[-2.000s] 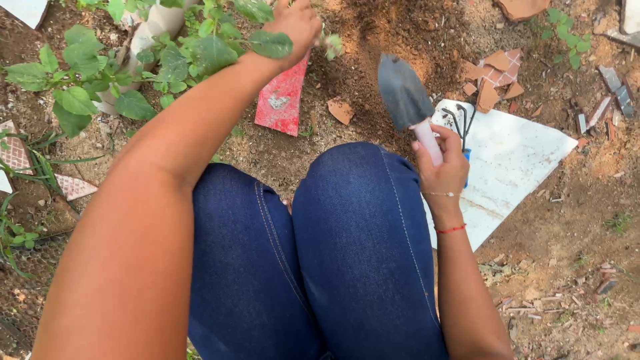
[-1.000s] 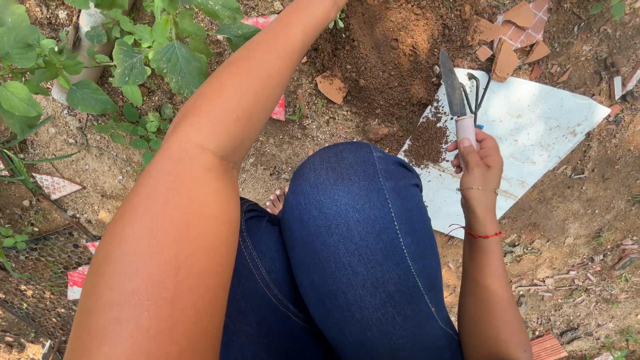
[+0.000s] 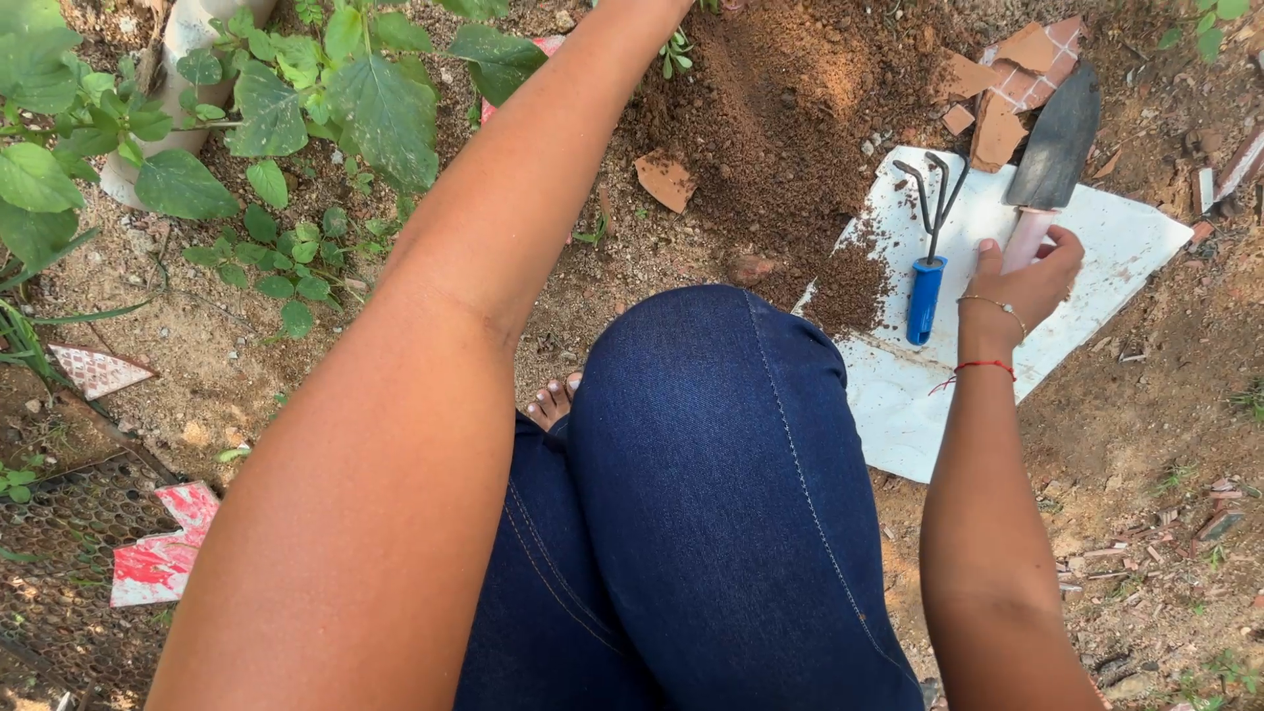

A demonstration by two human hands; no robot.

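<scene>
My right hand (image 3: 1027,281) is around the pale pink handle of a garden trowel (image 3: 1057,148), over a white board (image 3: 1116,247) on the ground. The trowel's dark blade points up past the board's top edge. Left of it, a hand cultivator (image 3: 925,296) with a blue handle and black tines lies on the board. Loose dark soil (image 3: 790,128) is heaped beyond my knees and spills onto the board's left part. My left arm reaches up over the soil's left side; its hand is beyond the top edge of the view. A small green seedling (image 3: 676,51) stands beside that forearm.
Leafy plants (image 3: 380,109) and a pale pipe (image 3: 188,89) stand at the upper left. Broken tiles (image 3: 997,128) lie above the board, with a terracotta shard (image 3: 666,181) near the soil. Red-and-white pieces (image 3: 163,553) and mesh (image 3: 69,592) are at the lower left.
The trowel in my right hand has moved right, away from the cultivator and farther over the white board. My left hand, in view two seconds ago near the plants, has passed out at the top.
</scene>
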